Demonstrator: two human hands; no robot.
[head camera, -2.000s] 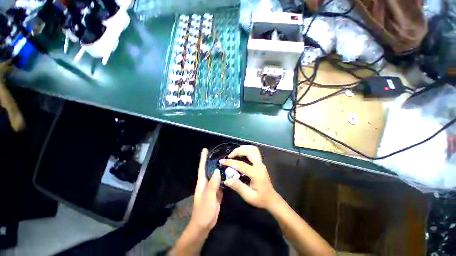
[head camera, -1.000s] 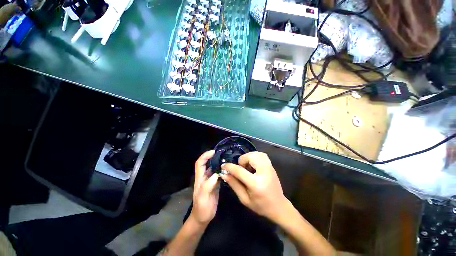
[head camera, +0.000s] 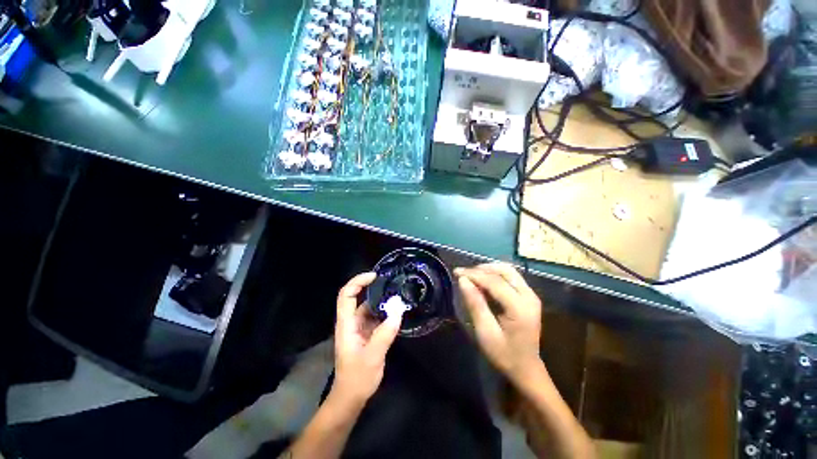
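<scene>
A glossy black round motor housing (head camera: 436, 285) is held over the lap, its open ribbed side facing up. My left hand (head camera: 360, 345) grips it at its left and lower rim. The left thumb lies over the near edge, against a small silver-white motor (head camera: 393, 307) inside the housing. My right hand (head camera: 506, 314) is just right of the housing, thumb and fingertips pinched together by the rim. Whether a thin wire is between these fingertips cannot be told.
On the green bench (head camera: 215, 116) are a blister tray (head camera: 408, 116) of wired motors, a screw feeder (head camera: 493, 76), cardboard (head camera: 573, 211) with cables, a power adapter (head camera: 678, 155) and plastic bags (head camera: 717, 260). White-and-black units (head camera: 157, 40) stand left. A parts bin (head camera: 210, 363) is below left.
My right hand has moved from inside the housing to its right side. The housing's inside and the motor by my left thumb now show more clearly. The bench view has shifted slightly.
</scene>
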